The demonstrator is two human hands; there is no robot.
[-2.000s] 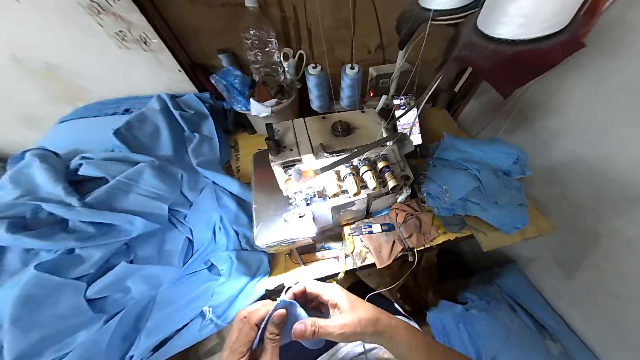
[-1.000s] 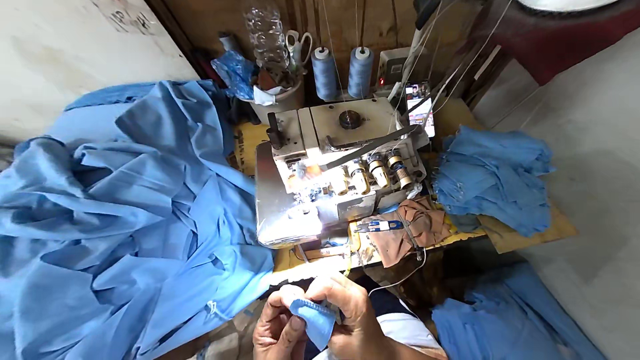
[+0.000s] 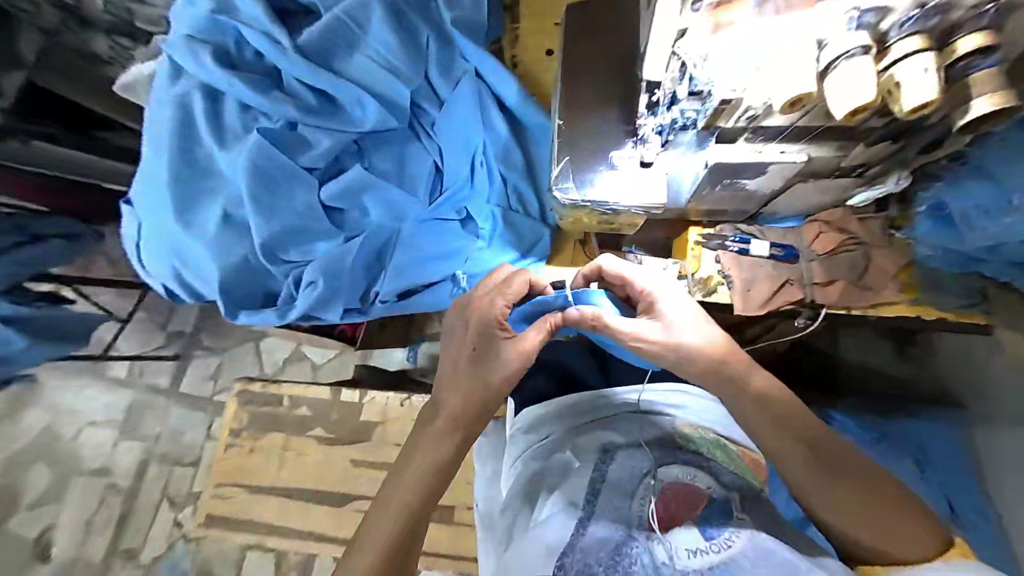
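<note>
A small piece of light blue fabric (image 3: pixel 596 302) is stretched between my two hands over my lap, below the table edge. My left hand (image 3: pixel 492 340) pinches its left part between thumb and fingers. The thumb and fingers of my right hand (image 3: pixel 660 320) hold its right part, close to the left thumb. A pale seam or thread crosses the cloth between the fingertips. From beneath the cloth a thin white thread (image 3: pixel 645 384) hangs down over my shirt.
A lit overlock sewing machine (image 3: pixel 680 160) stands ahead on the right. Left of it, a large heap of blue fabric (image 3: pixel 344 184) hangs over the table edge. Blue-handled thread snips (image 3: pixel 752 246) lie on a brown cloth (image 3: pixel 832 264). A wooden bench (image 3: pixel 336 472) is at lower left.
The view has tilted down and to the left. My hands have spread the small blue cloth flat between them; a second ago it was bunched and hung from the fingers.
</note>
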